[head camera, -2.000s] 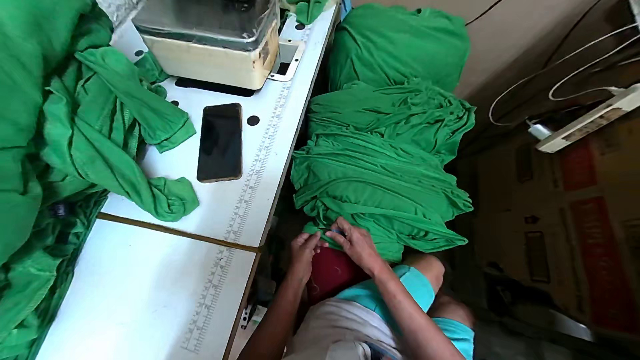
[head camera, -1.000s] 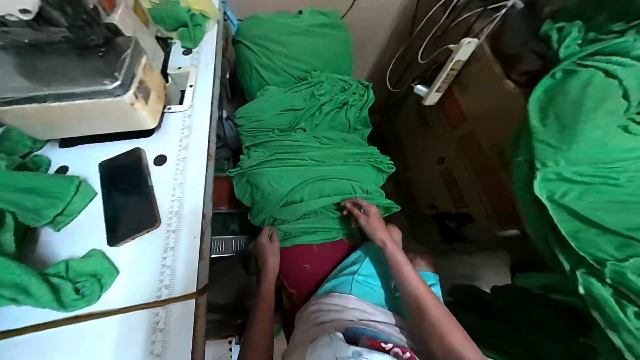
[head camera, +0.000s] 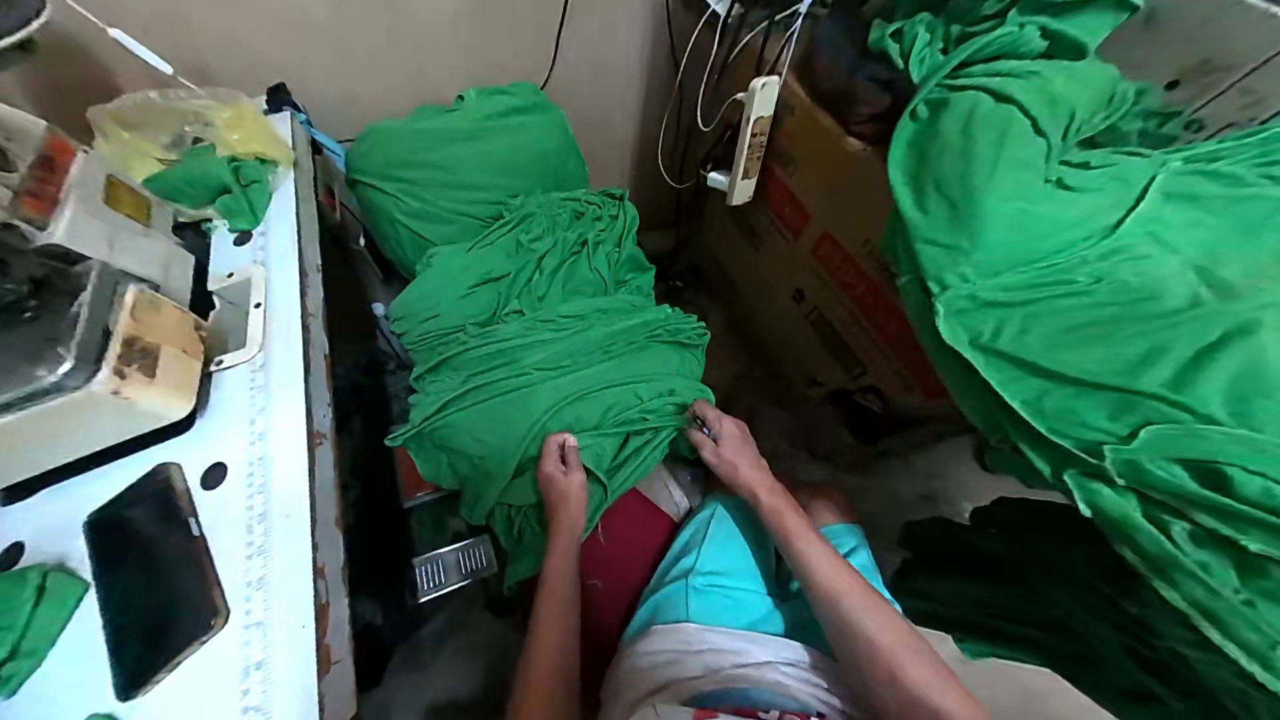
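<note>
A pile of gathered green fabric (head camera: 550, 350) lies in front of me, its near edge by my lap. My left hand (head camera: 563, 478) is closed on the cloth's near edge, thumb on top. At the right corner of the same cloth, my right hand (head camera: 725, 440) pinches the edge; a small dark item shows at its fingers, too small to name. Behind the pile sits a rounded green cloth bundle (head camera: 470, 165). Below my hands a dark red cloth surface (head camera: 630, 550) shows beside my turquoise shorts.
At left, a white table (head camera: 275, 480) with a printed ruler holds a sewing machine (head camera: 110, 350), a smartphone (head camera: 155, 580) and a yellowish plastic bag (head camera: 185, 125). A power strip (head camera: 754, 140) hangs by a cardboard box (head camera: 830, 260). More green fabric (head camera: 1120, 330) drapes at right; dark cloth (head camera: 1050, 600) lies below it.
The view has swung right. My hands, close together two seconds ago, are now apart along the fabric's near edge. My left hand has moved from beside the cloth onto it since one second ago.
</note>
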